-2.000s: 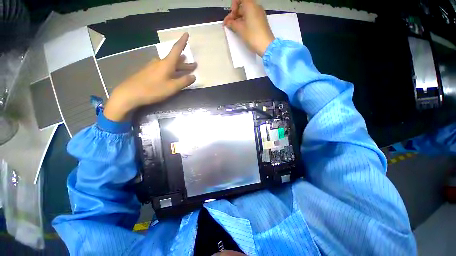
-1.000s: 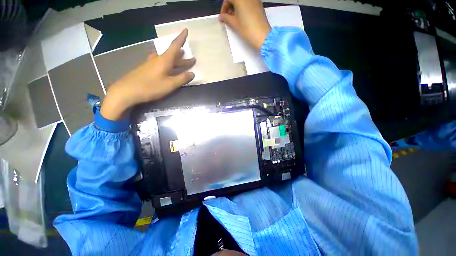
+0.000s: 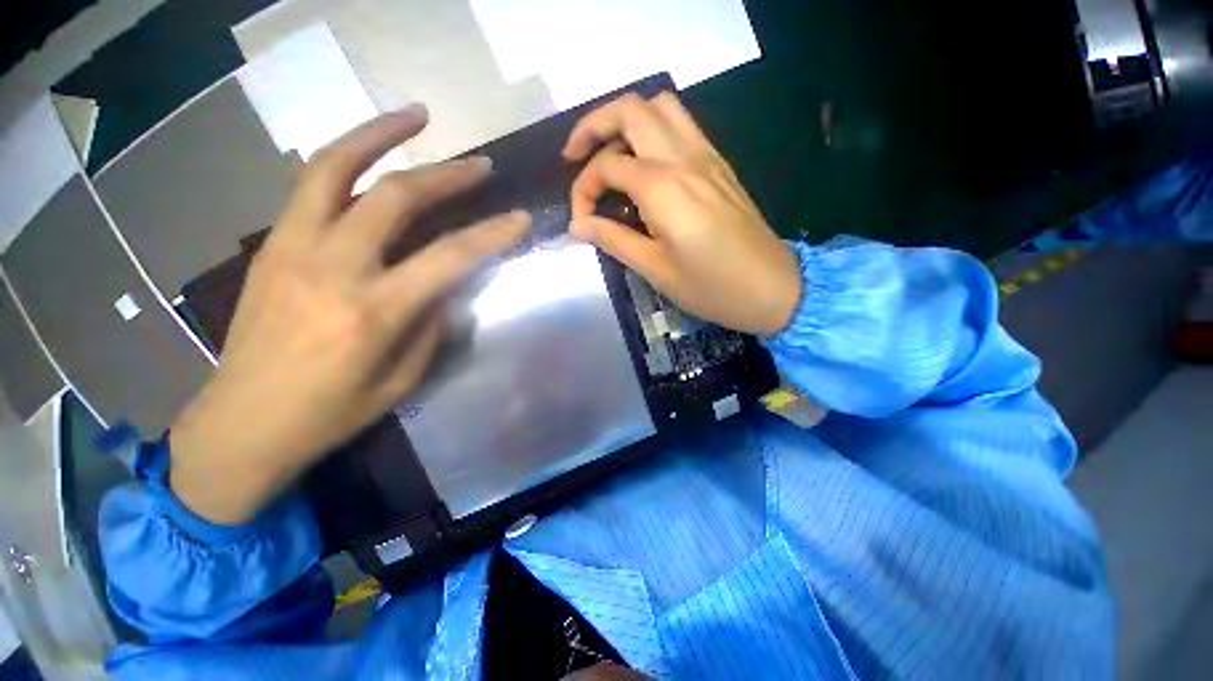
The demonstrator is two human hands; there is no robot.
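The open tablet-like unit lies at the near edge in front of me, tilted slightly, its black frame (image 3: 532, 495) around a large silver plate (image 3: 539, 399). The circuit board (image 3: 698, 349) shows partly at the plate's right. My left hand (image 3: 326, 299) is over the unit's left part, fingers spread and slightly blurred, and covers much of it. My right hand (image 3: 685, 220) is over the upper right, thumb and forefinger curled together at the plate's top edge. Whether a small piece is between these fingertips cannot be told.
White and pale beige sheets (image 3: 439, 83) lie beyond the unit. Grey die-cut sheets (image 3: 180, 180) lie at the left, with a small white square (image 3: 128, 307) on one. Another unit (image 3: 1115, 53) is at the upper right. A blue sleeve (image 3: 1157, 206) shows at the right edge.
My right hand has come back from the pale sheets to the unit's upper edge. My left hand has moved from the sheets over the unit's left part. The view has tilted and shifted.
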